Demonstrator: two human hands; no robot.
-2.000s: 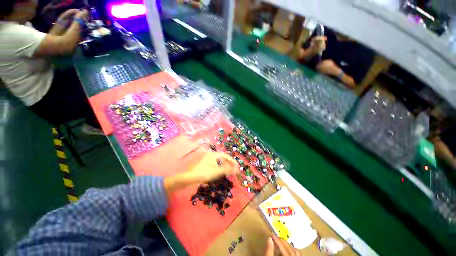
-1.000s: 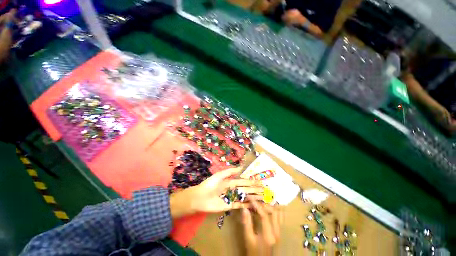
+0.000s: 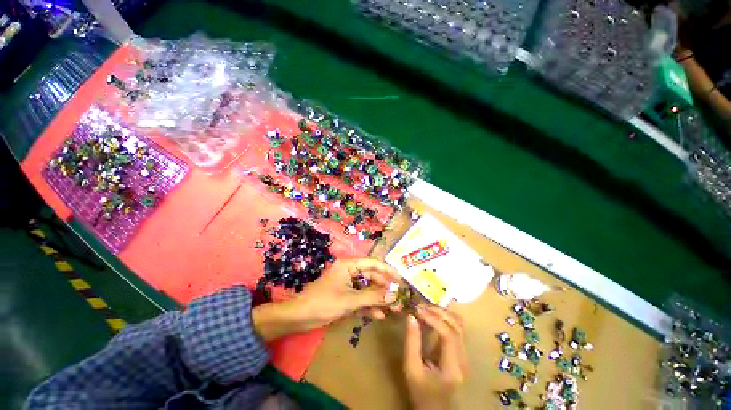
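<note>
My left hand (image 3: 337,292), bare below a checked sleeve, is half closed around a few small board modules (image 3: 360,280) over the tan board (image 3: 481,352). My right hand (image 3: 434,348) meets it at the fingertips, where both pinch a small board module (image 3: 403,296); its exact parts are too small to tell. A heap of black plastic parts (image 3: 296,254) lies on the red mat (image 3: 188,248), left of my hands. A few loose black parts (image 3: 357,330) lie below my left hand.
Board modules (image 3: 333,172) are heaped behind the black parts. The white card (image 3: 445,260) and small white bottle (image 3: 521,286) lie behind my right hand. More modules (image 3: 525,352) are scattered right. The pink-purple tray (image 3: 164,172) and clear blister tray (image 3: 192,88) lie left.
The view has shifted. My left hand has come from the module heap to the tan board, now holding modules. My right hand has come further into view, and both hands now meet at a module.
</note>
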